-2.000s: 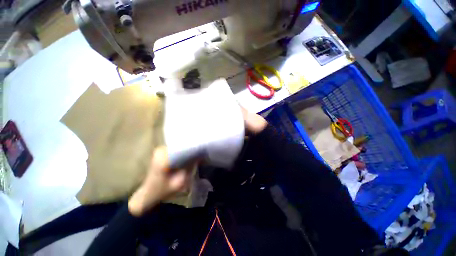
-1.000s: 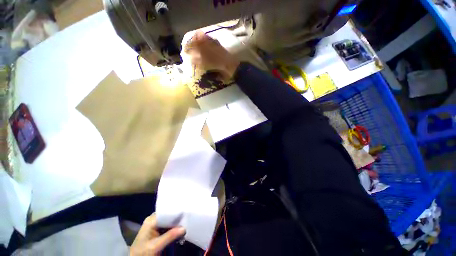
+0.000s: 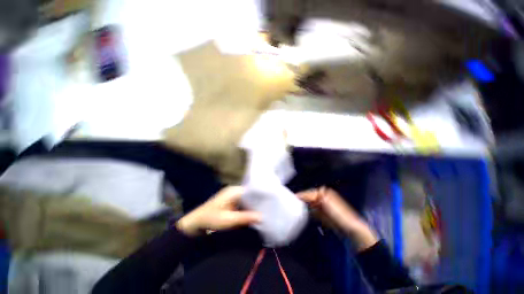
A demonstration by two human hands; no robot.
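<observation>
The picture is blurred. The white cloth piece hangs from the table edge toward my lap. My left hand holds it from the left, with fingers and thumb at its edge. My right hand is at its right edge, and the fingers seem to pinch it. The khaki front panel lies on the tabletop, its upper right corner near the needle area of the sewing machine. Its lower end hangs over the table edge beside the white cloth.
Red and yellow-handled scissors lie on the table at the right. The smartphone lies at the upper left. Khaki and white stacked pieces are at the left below the table. A blue basket with scraps is at the right.
My right hand has come back from the machine bed to the white cloth. My left hand has moved up along it. The view has turned and shifted, and the cloth is more bunched.
</observation>
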